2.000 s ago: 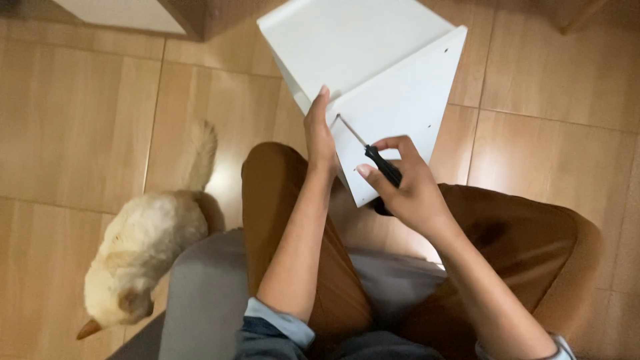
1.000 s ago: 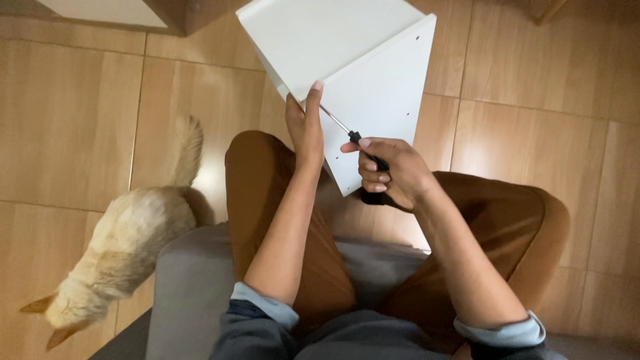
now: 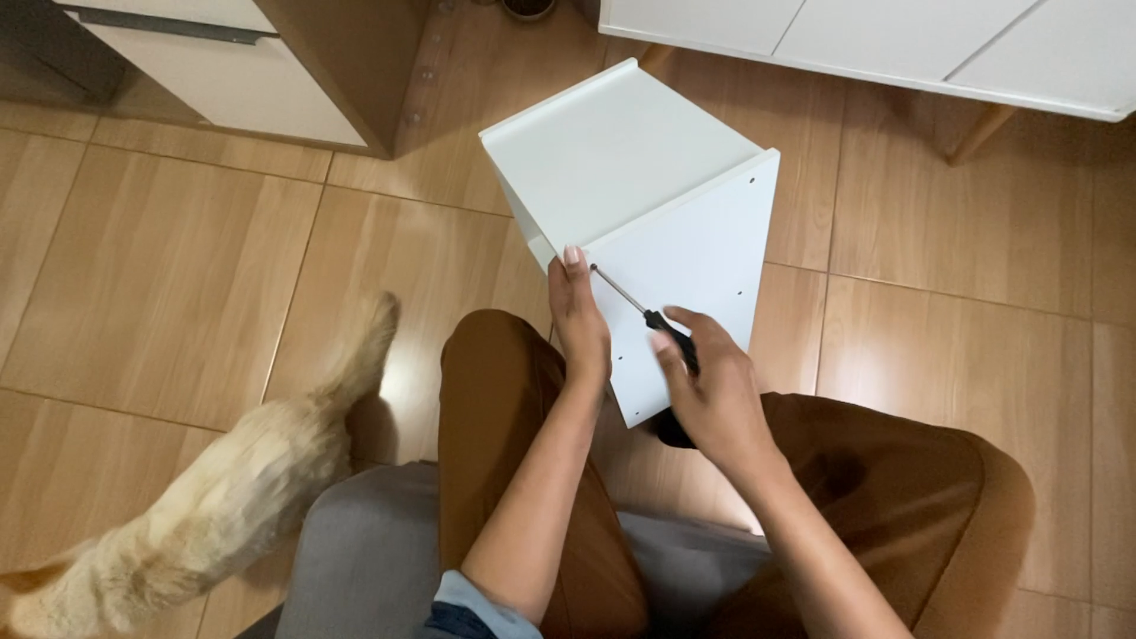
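A white panel box (image 3: 621, 169), perhaps a drawer or small cabinet, is tilted above my knees. Several small dark holes or screws dot its near panel (image 3: 688, 257). My left hand (image 3: 581, 324) grips the box's left edge, thumb on the panel corner. In my right hand (image 3: 710, 373) is a screwdriver (image 3: 672, 337) with a black handle; its tip meets a screw (image 3: 594, 266) beside my left thumb. The fingers of my right hand are loosely around the handle. What lies inside the box is hidden.
A light-furred cat (image 3: 231, 488) is on the tiled floor (image 3: 177, 275) at the left. A drawer unit (image 3: 231, 80) stands at upper left, a white cabinet on wooden legs (image 3: 887, 44) at upper right. A grey seat (image 3: 364, 550) is under me.
My right hand's fingers have loosened around the screwdriver handle since one second ago. The cat has moved further toward the lower left. The view has shifted, showing more of the cabinets.
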